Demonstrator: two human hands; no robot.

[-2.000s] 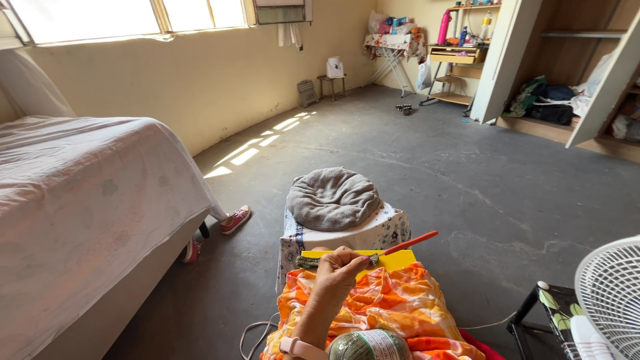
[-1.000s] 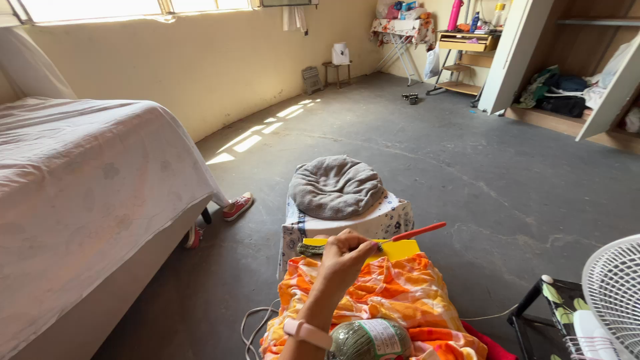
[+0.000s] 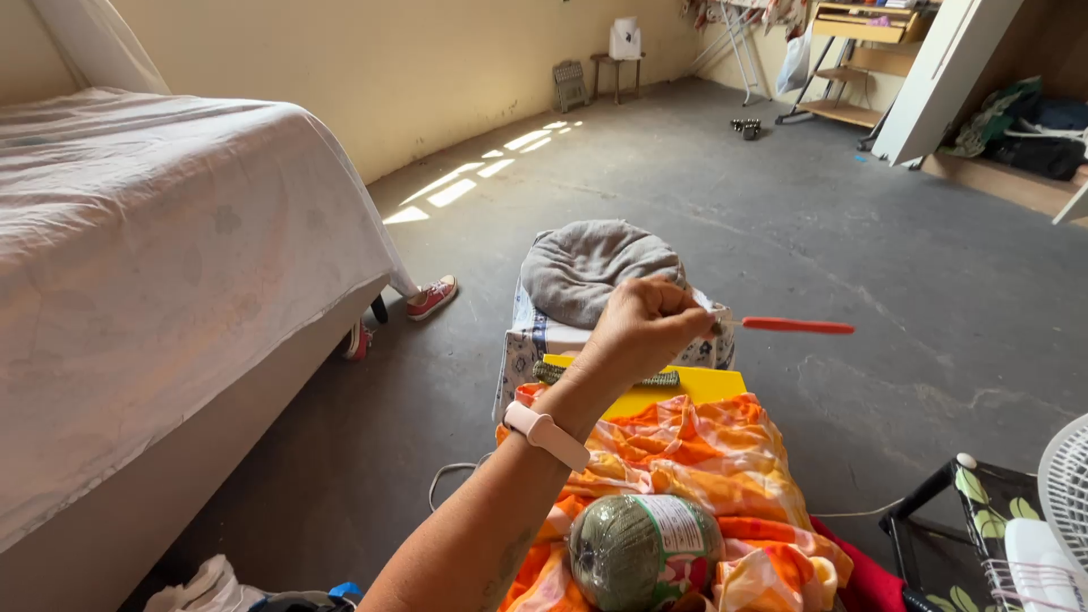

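Note:
My left hand (image 3: 654,319), with a pale watch band on its wrist, pinches the metal end of a crochet hook with a red handle (image 3: 797,325). A small bit of dark green yarn work shows at the fingertips. Below the hand, a green crocheted strip (image 3: 659,379) lies on a yellow board or folder (image 3: 710,385), partly hidden by my forearm. A ball of green yarn (image 3: 629,548) with a printed band rests on orange and white patterned cloth (image 3: 680,442) in my lap. My right hand is out of view.
A round grey cushion (image 3: 586,268) sits on a cloth-covered stool or box (image 3: 523,357) ahead. At left is a bed with a pale cover (image 3: 187,246), with red sneakers (image 3: 432,297) beside it. A white fan (image 3: 1067,501) and a black-framed stand (image 3: 931,493) are at right.
My left hand has risen off the yellow board and now appears in front of the cushion, the hook still in its fingers. More of the strip on the board shows. The view has tilted down.

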